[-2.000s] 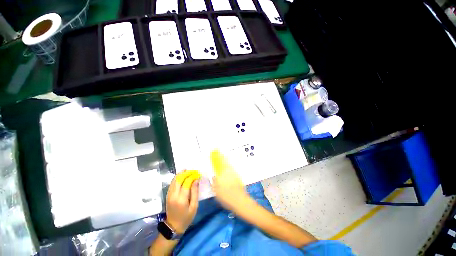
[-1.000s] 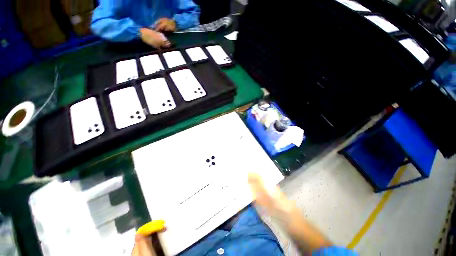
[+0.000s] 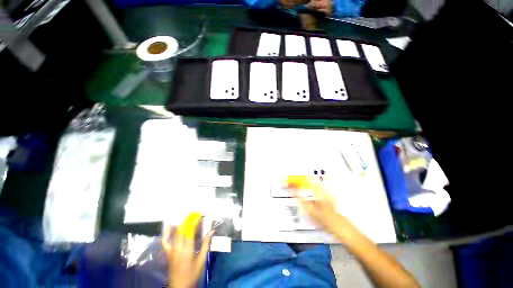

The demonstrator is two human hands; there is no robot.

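A white smartphone or back cover (image 3: pixel 278 190) lies on the white work mat (image 3: pixel 360 214), with dark camera circles near its right end. A second phone-sized piece (image 3: pixel 293 218) with faint grey print lies below it. My right hand (image 3: pixel 318 203), blurred, reaches from the lower right, its yellow finger cots on the upper piece. My left hand (image 3: pixel 187 247), with yellow finger cots, is at the lower edge of the whitish film stack (image 3: pixel 160 169), left of the mat. Blur hides whether it pinches a film.
Black foam trays (image 3: pixel 191 90) with white phones stand beyond the mat. A small white scraper or card (image 3: pixel 354 157) lies on the mat's right. A blue bin (image 3: pixel 394 177) with crumpled wipes stands beside it. A bagged film supply (image 3: pixel 79 188) is far left, a roll (image 3: pixel 157 48) upper left.
The view has swung, bringing the mat more centred and level. My left hand has moved from the mat's lower left corner to the film stack. My right hand has moved inward over the upper phone.
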